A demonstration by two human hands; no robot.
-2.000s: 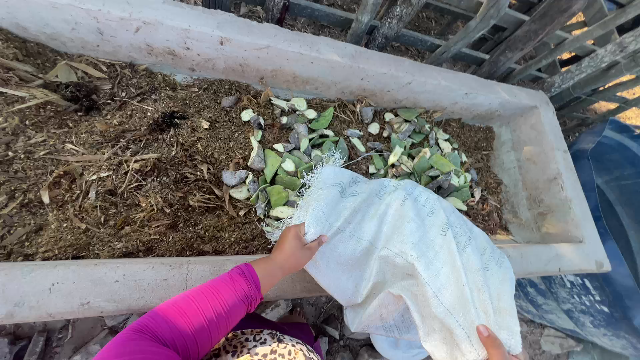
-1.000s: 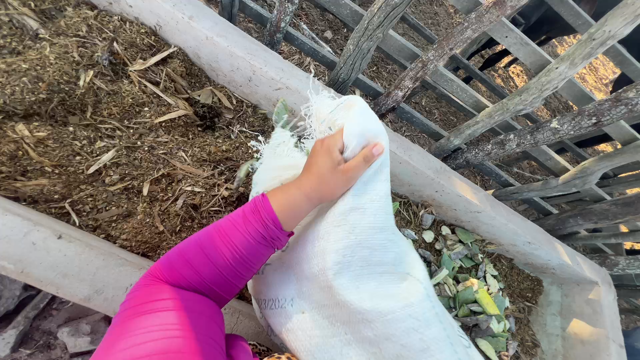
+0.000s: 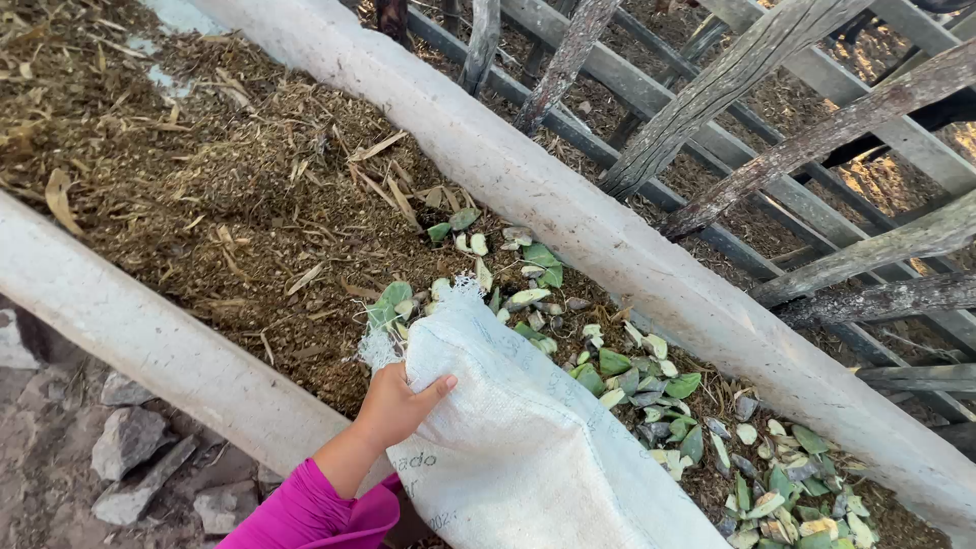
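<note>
My left hand [image 3: 400, 404], below a magenta sleeve, grips the frayed mouth edge of a white woven sack [image 3: 526, 427] that bears printed writing. The sack lies slanted across the near wall of a long concrete trough [image 3: 526, 164], its mouth over the trough. Cut green pieces [image 3: 675, 396], which look like cactus pads, are scattered beyond the mouth and along the sack's right side. They rest on brown chopped feed [image 3: 252, 206]. My right hand is out of view.
A fence of rough wooden poles [image 3: 686, 91] and slats runs along the trough's far side, with part of a dark animal [image 3: 900, 126] behind it. Loose stones [image 3: 130, 446] lie on the ground at the lower left, outside the near wall [image 3: 168, 328].
My left hand and the sack mouth have moved down toward the near wall since a second ago. More cut green pieces show past the mouth. My right hand, at the sack's lower end earlier, has left view.
</note>
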